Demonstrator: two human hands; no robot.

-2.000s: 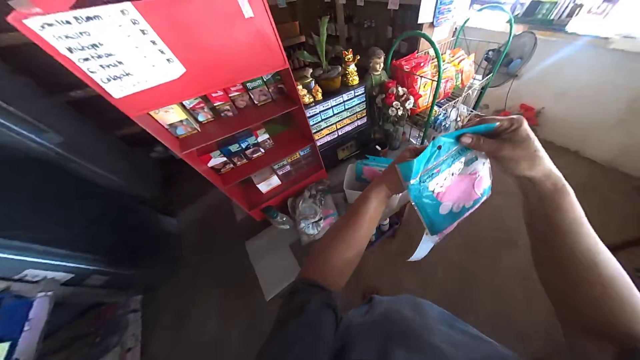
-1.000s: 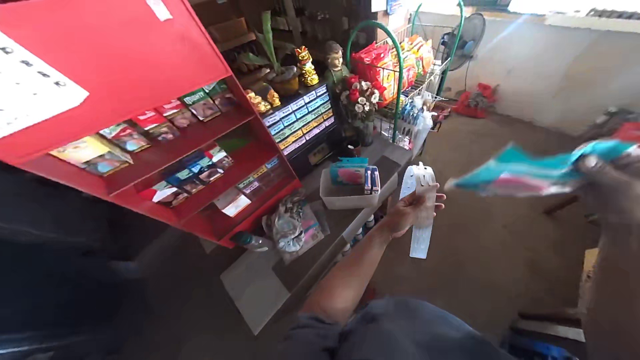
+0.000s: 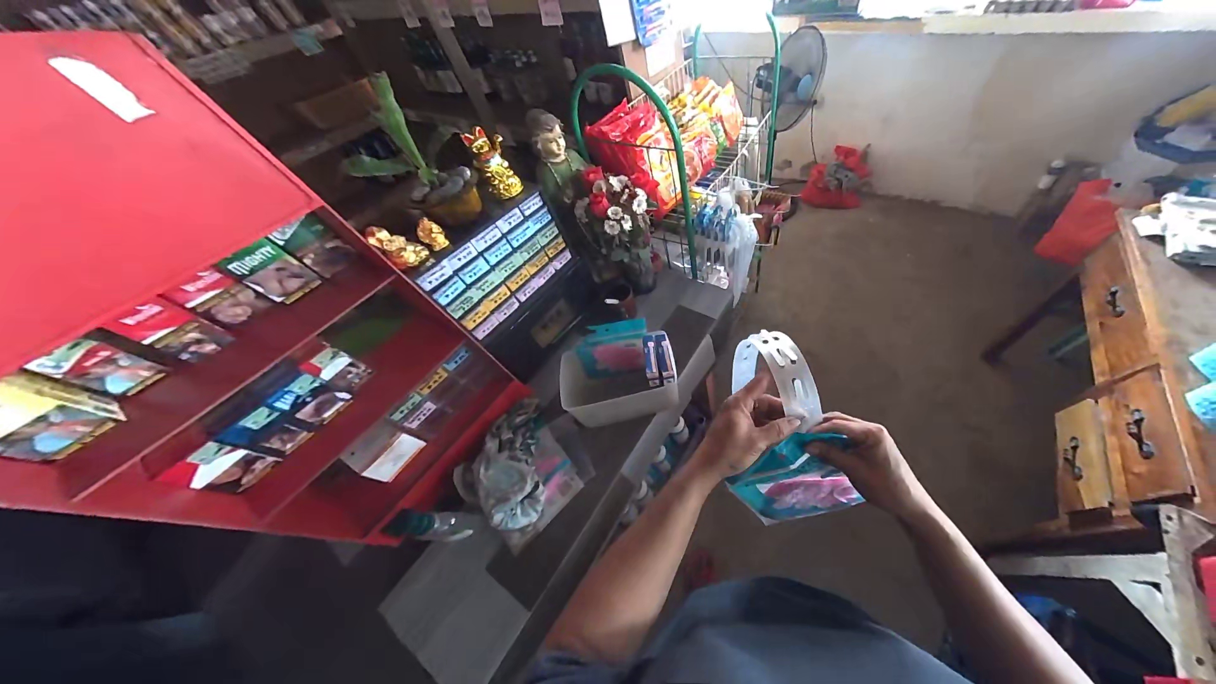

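Observation:
My left hand [image 3: 746, 427] holds a white plastic hang strip [image 3: 796, 370], bent into a loop above my fingers. Pinched in my right hand [image 3: 864, 456] is the top edge of a teal and pink plastic packet [image 3: 807, 489], which hangs below both hands, close to the strip's lower end. To the left, a white plastic bin [image 3: 617, 404] rests on the counter with another teal and pink packet [image 3: 613, 351] and small blue and white boxes [image 3: 658, 358] inside.
A red shelf unit [image 3: 351, 432] with packs stands at left. On the counter lies a clear plastic bag [image 3: 508, 480]; a wire rack [image 3: 689, 204] of snack bags is beyond. At right are a wooden drawer desk [image 3: 1130, 380] and a fan [image 3: 793, 76].
The teal packet in my right hand has come back from the far right to beside my left hand. The strip, hanging straight one second ago, is now bent into a loop.

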